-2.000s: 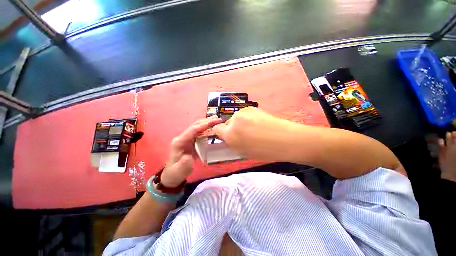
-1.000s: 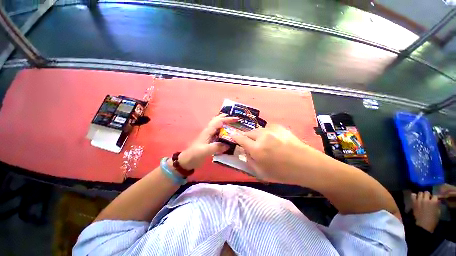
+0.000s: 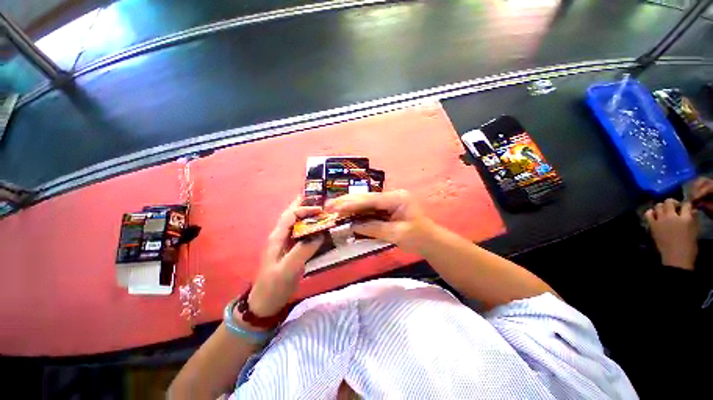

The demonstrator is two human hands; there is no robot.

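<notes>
A folding carton [image 3: 319, 225] with an orange-yellow print is held between both hands, above a flat stack. My left hand [image 3: 283, 254] grips its left end, with a red bracelet and a pale green bangle at the wrist. My right hand [image 3: 395, 220] grips its right side, fingers bent over it. The loose stack of black carton blanks [image 3: 344, 173] lies on the red mat just beyond and under the hands, with a white flap showing below them. The hands hide part of the carton and stack.
Black cartons with white flaps [image 3: 148, 238] lie on the red mat [image 3: 242, 172] at left, near crinkled tape. On the dark surface at right are a carton pile [image 3: 517, 166] and a blue tray [image 3: 643, 137] of small pieces. Another person's hands are at far right. Metal rails edge the conveyor.
The view has tilted and shifted. The carton in my hands has turned, so its orange-yellow printed face shows as a narrow band, and my right fingers now lie over its far edge.
</notes>
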